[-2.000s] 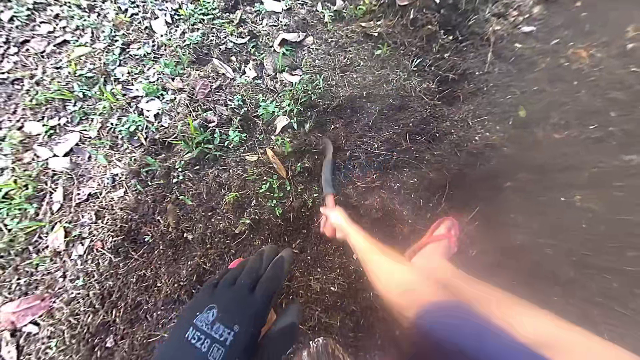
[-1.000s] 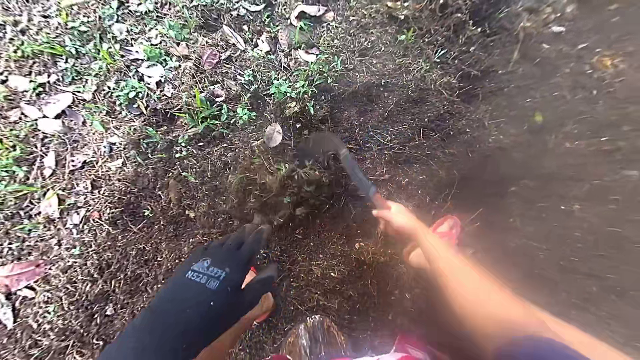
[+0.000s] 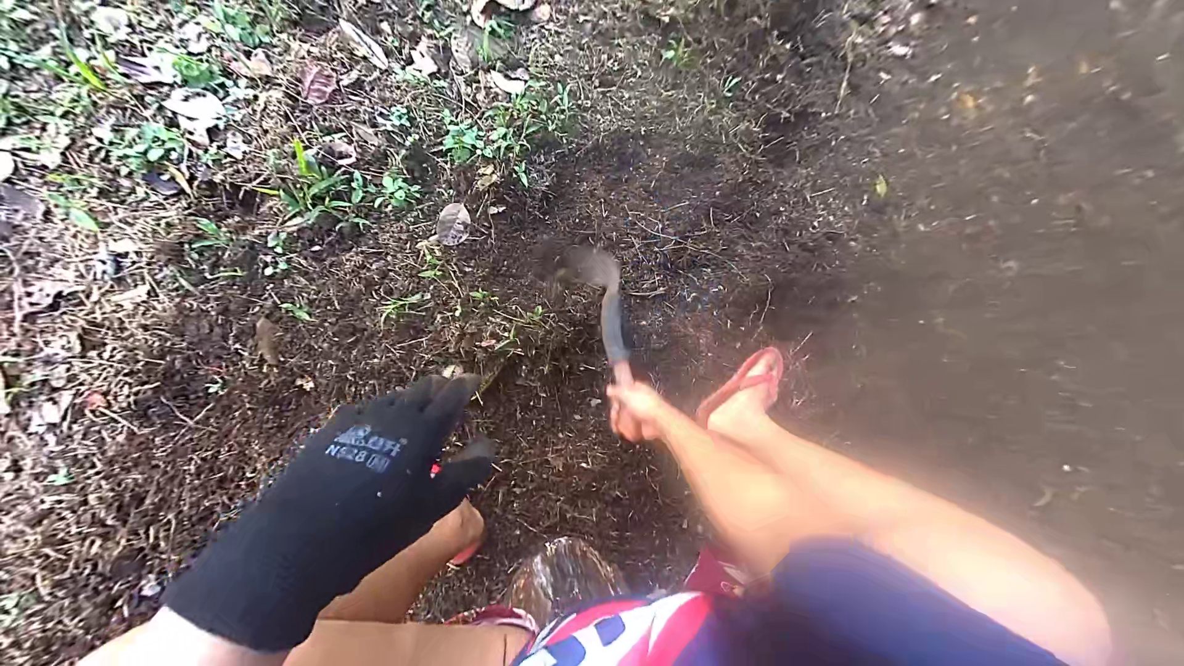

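My right hand (image 3: 636, 410), bare, grips the handle of a curved-bladed hand tool (image 3: 612, 319), perhaps a sickle. Its blade is blurred and reaches up and left, low over dark soil and dry roots. My left hand (image 3: 393, 462), in a black work glove bearing white writing, hangs lower left, fingers apart, with nothing seen in it. Small green weeds (image 3: 499, 324) and loose dry grass lie between the gloved fingers and the blade.
My right foot in a red flip-flop (image 3: 740, 387) stands beside the right wrist. My other foot is partly hidden behind the glove. Leafy weeds (image 3: 319, 190) and dry leaves (image 3: 453, 224) cover the upper left. Brown bare ground (image 3: 1027, 305) spreads on the right.
The tool's blade and my right hand have shifted against the ground between frames. Soil and plant matter heaped at the blade one second ago now lies lower and flatter.
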